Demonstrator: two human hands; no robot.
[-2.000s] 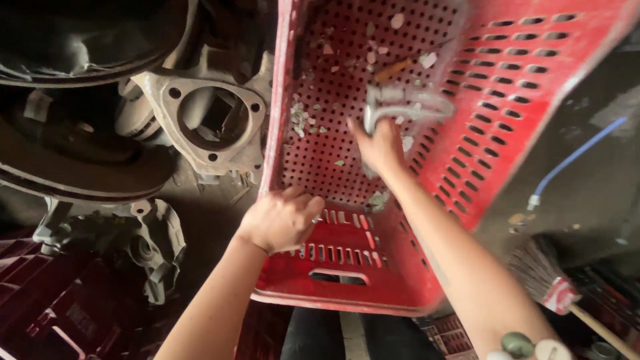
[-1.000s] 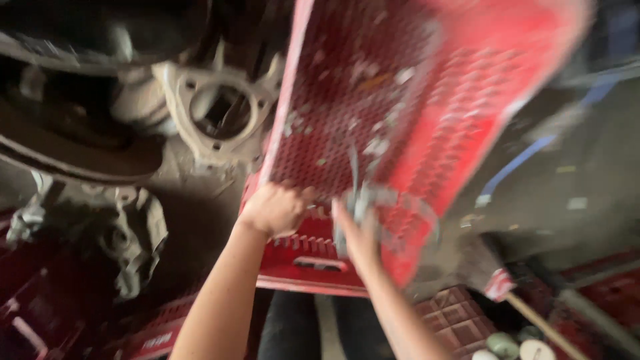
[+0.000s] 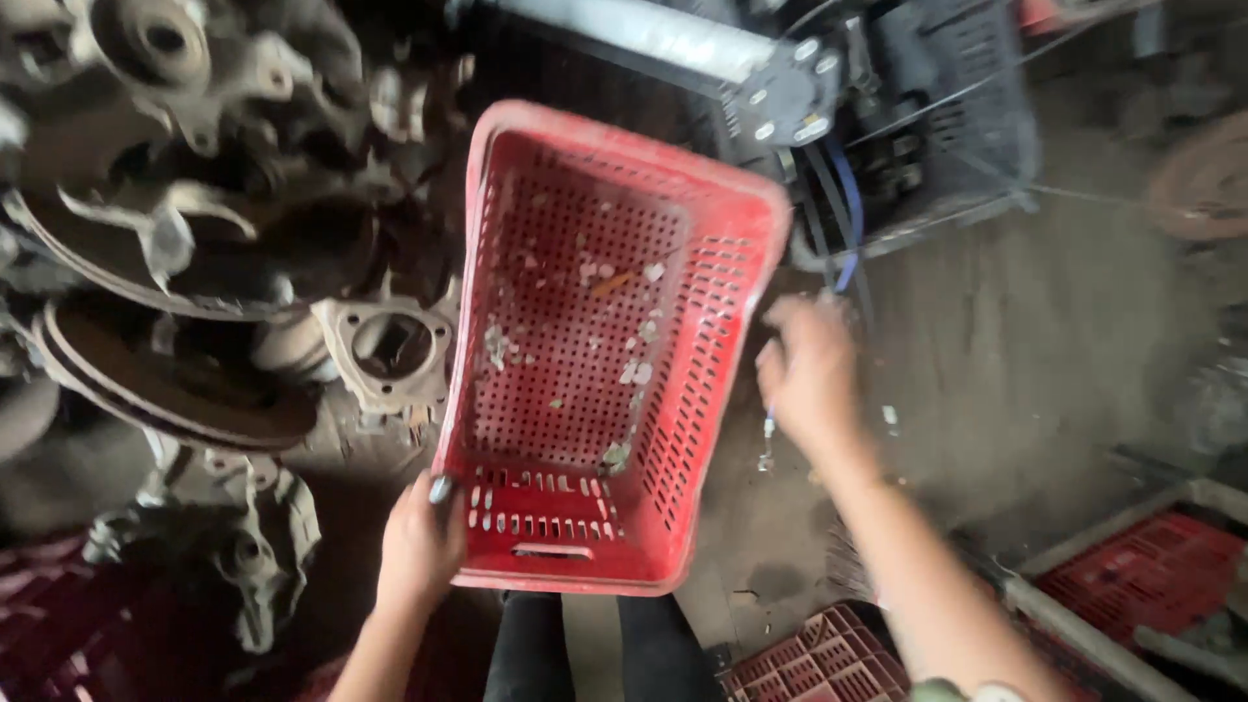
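A red plastic crate [image 3: 624, 573] with perforated floor and sides stands in front of me. On its floor lie pale flakes of debris and a small orange-brown strip [image 3: 612, 284]. My left hand [image 3: 424, 536] grips the crate's near left rim, the thumb on top. Outside the crate's right side is my right hand [image 3: 814, 370], blurred, fingers partly bent; near its fingertips runs a blue cable [image 3: 850, 200]. Whether that hand holds anything cannot be told.
Metal car parts, among them a steering knuckle [image 3: 390, 351] and a brake disc [image 3: 175, 390], are heaped at left. A dark crate [image 3: 975, 127] of parts stands at upper right. Red crates [image 3: 1121, 575] lie at lower right, beside a brownish crate [image 3: 819, 663].
My right hand was inside the crate at a grey, looped object; it is now outside, to the right, and that object no longer shows in the crate. My left hand stays at the left rim.
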